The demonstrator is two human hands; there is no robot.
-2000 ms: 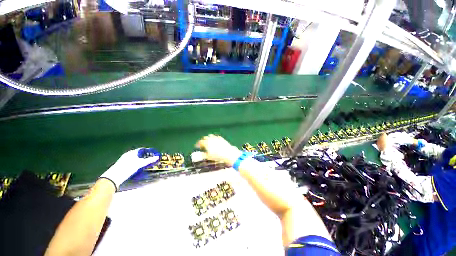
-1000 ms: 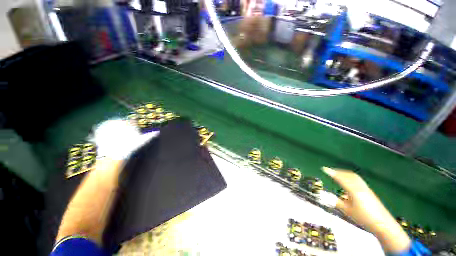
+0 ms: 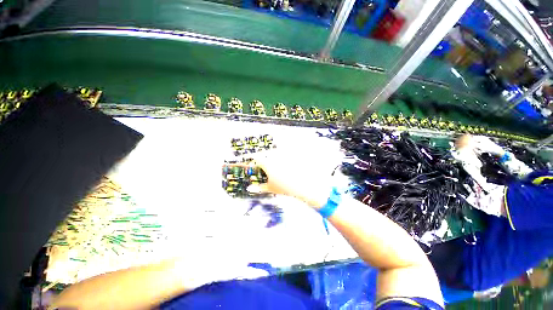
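Note:
My right hand [image 3: 267, 180], with a blue wrist band, is closed on a small populated board block [image 3: 235, 177] above the white bench. Another small board block [image 3: 253, 144] lies on the bench just beyond it. My left hand [image 3: 267, 213] is near the bench middle, below the held block; its white glove blends into the bright bench and only blue patches show, so its fingers cannot be made out. A row of single yellow-topped boards [image 3: 235, 105] stands along the near edge of the green conveyor.
A large black sheet [image 3: 57, 151] lies at left, with panels behind it and strip waste [image 3: 115, 224] beside it. Tangled black cables [image 3: 406, 175] are heaped at right. A metal post [image 3: 412, 60] slants over the belt [image 3: 273, 79]. A coworker's arms [image 3: 485, 169] are at far right.
The view has swung right and down since the last frame. My left hand has left the black sheet for the bench middle. My right hand has moved from the belt edge onto a board block.

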